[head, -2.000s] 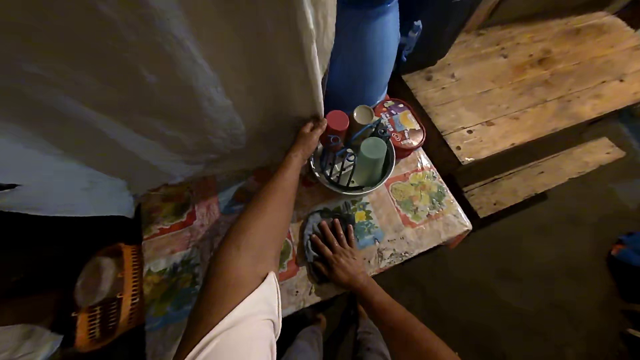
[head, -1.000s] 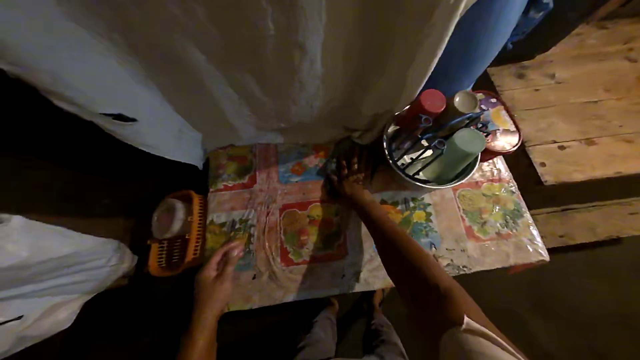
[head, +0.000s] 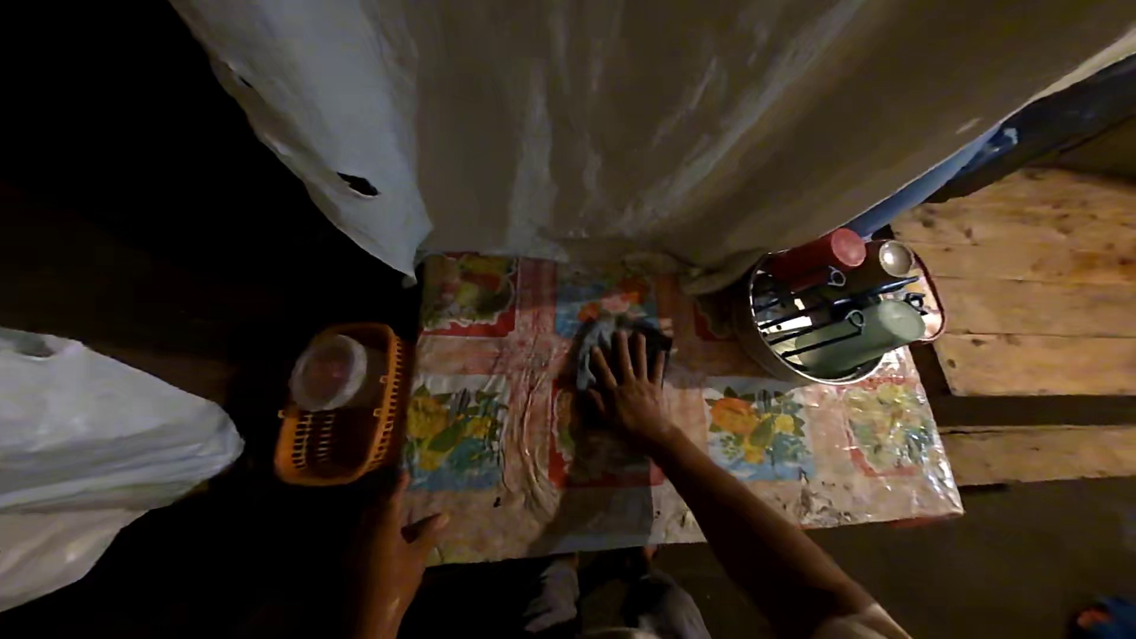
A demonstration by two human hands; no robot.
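My right hand [head: 632,386] lies flat, fingers spread, on a dark, bunched cloth [head: 599,342] on the table. A plastic tablecloth [head: 532,373] printed with fruit and flowers covers the tabletop. My left hand [head: 404,541] is at the table's near left corner, its thumb apart from the fingers and nothing seen in it; some of its fingers are in shadow. At the table's right end stands a round metal basin [head: 830,380] holding a red cup [head: 839,253], a green cup [head: 887,328], another cup and a dark wire rack.
An orange plastic basket [head: 390,382] with a round clear container [head: 328,371] stands left of the table. A pale hanging sheet [head: 621,133] borders the table's back edge. Wooden planks [head: 1029,302] lie to the right, near a blue barrel [head: 923,191]. White fabric [head: 98,435] hangs at far left.
My left hand has left the basin's rim and come to the table's near left corner. My right hand and the cloth have moved left from beside the basin. The view has shifted left.
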